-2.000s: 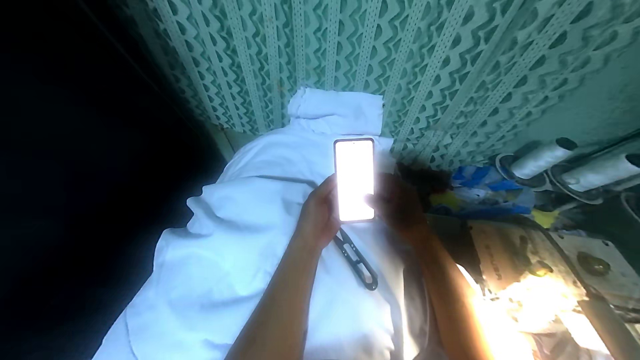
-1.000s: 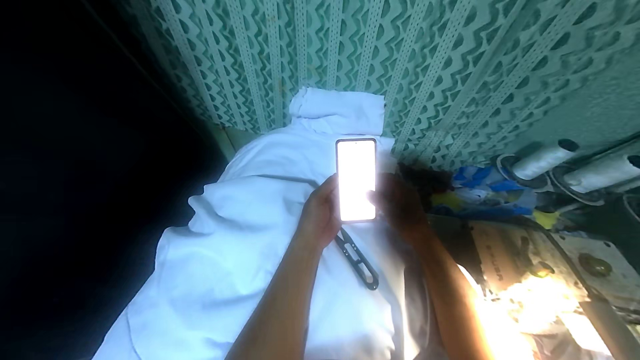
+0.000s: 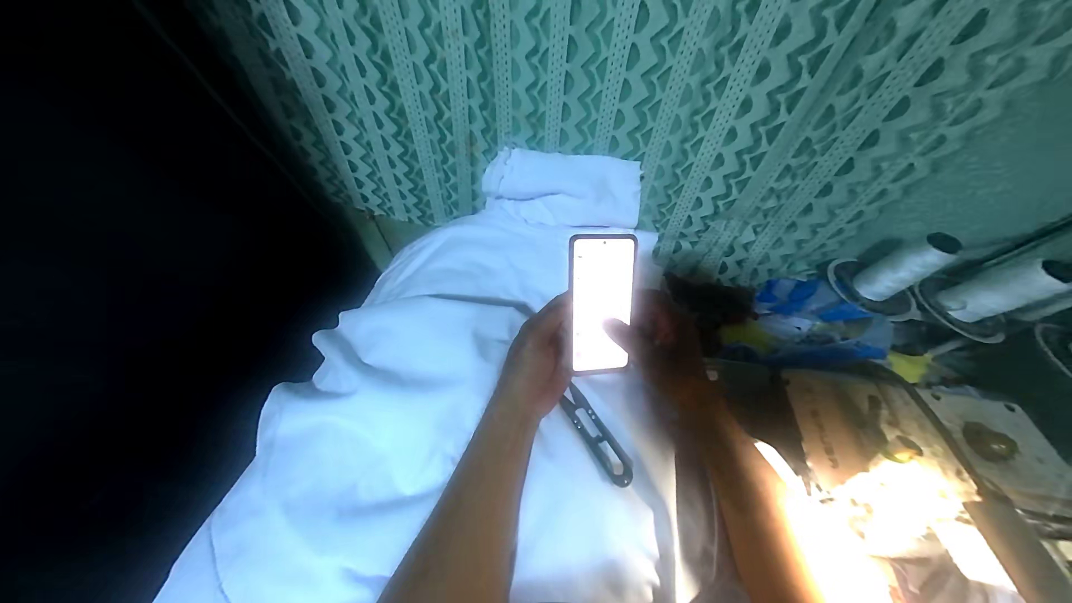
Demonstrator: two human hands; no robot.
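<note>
A smartphone [image 3: 601, 293] with a bright, washed-out screen is held upright above white cloth [image 3: 377, 435]. My left hand [image 3: 540, 356] grips its left edge and lower side. At the phone's right side is my right hand [image 3: 662, 343], its thumb over the lower right of the screen; its other fingers are dim and blurred, so whether they grip the phone is unclear. Dark thread snips [image 3: 599, 437] lie on the cloth just below the phone, beside my left wrist. A folded piece of white cloth [image 3: 569, 188] rests at the far end of the pile.
A green patterned lace curtain [image 3: 536, 84] hangs behind the cloth. To the right stand thread cones [image 3: 909, 266] on holders, near blue and yellow scraps [image 3: 829, 314]. A sewing machine [image 3: 846, 419] sits at the lower right under glaring light. The left side is very dark.
</note>
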